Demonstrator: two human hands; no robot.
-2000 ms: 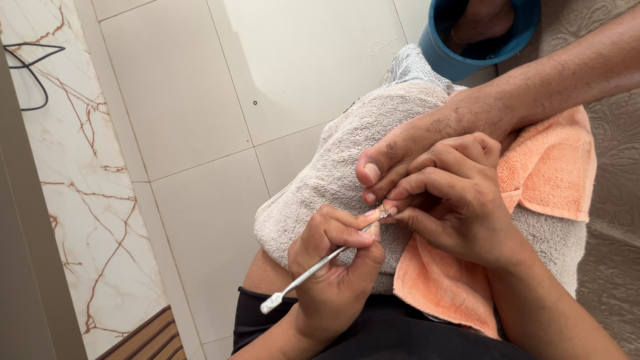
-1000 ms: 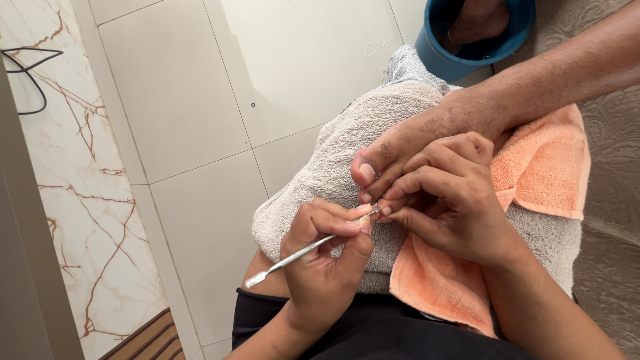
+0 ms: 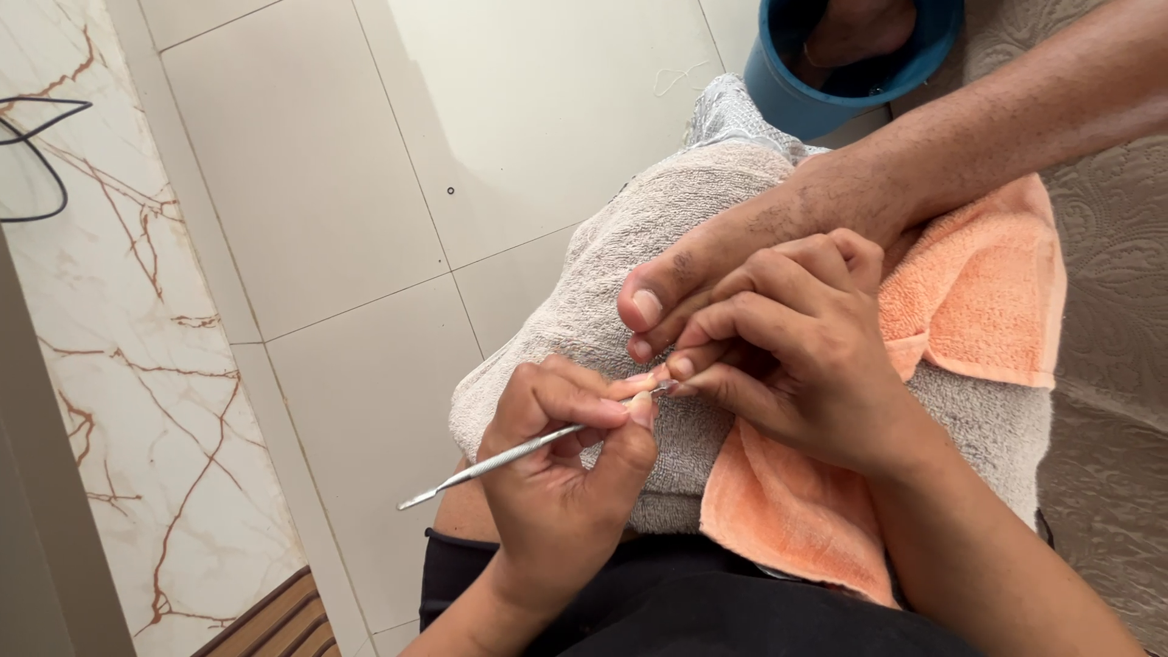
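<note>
My left hand (image 3: 570,456) pinches a metal cuticle pusher (image 3: 520,452) between thumb and fingers. One end of the tool points down-left, and its other end touches a small toe beside my right fingertips. My right hand (image 3: 803,347) is closed around the smaller toes of another person's foot (image 3: 757,219), holding one toe between thumb and fingers. The big toe points left, outside my grip. Under the foot a grey towel (image 3: 602,274) covers my lap, with an orange towel (image 3: 985,283) partly beneath the ankle and my right wrist.
A blue bucket (image 3: 798,109) at the top holds the person's other foot (image 3: 858,32). A patterned brown cover (image 3: 1109,292) lies at the right. Light floor tiles (image 3: 301,173) and a marble-patterned surface (image 3: 173,383) with a black cable (image 3: 64,173) are at the left.
The tool's free end has tilted slightly lower in my left hand. Both hands stay at the small toes, and the foot has hardly moved.
</note>
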